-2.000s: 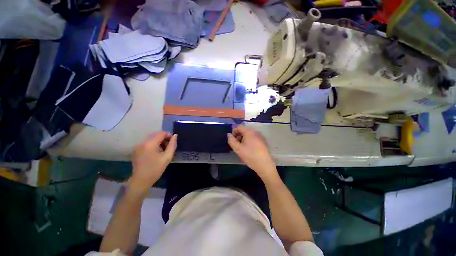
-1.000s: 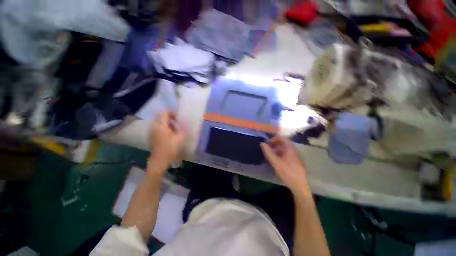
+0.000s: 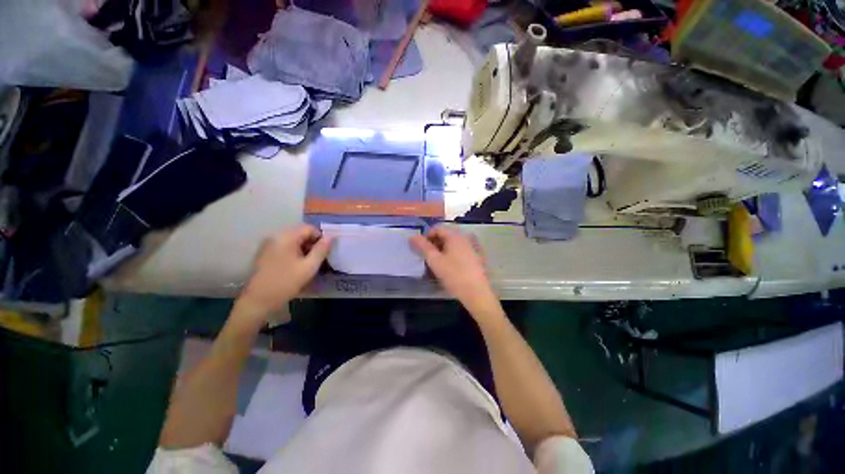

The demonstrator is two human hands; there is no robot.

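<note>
The bluish sewing template [image 3: 375, 148] lies open on the table in front of me, with a slotted outline in its far half and an orange strip [image 3: 371, 207] across it. A pale grey-white fabric piece [image 3: 378, 252] lies on its near half, where no dark piece shows. My left hand [image 3: 289, 264] pinches the pale piece's upper left corner. My right hand [image 3: 451, 259] has its fingertips at the upper right corner. Both hands are bare.
The sewing machine [image 3: 639, 102] stands right of the template, with a grey-blue cloth patch [image 3: 554, 196] at its head. A cut-piece stack [image 3: 250, 106] and loose dark panels [image 3: 181, 185] lie left. A yellow-lidded box [image 3: 750, 42] is at the back right.
A pale piece now covers the near half where the dark piece showed. My left hand has come back from the left to the template. The pale panel beside the dark ones at left is gone.
</note>
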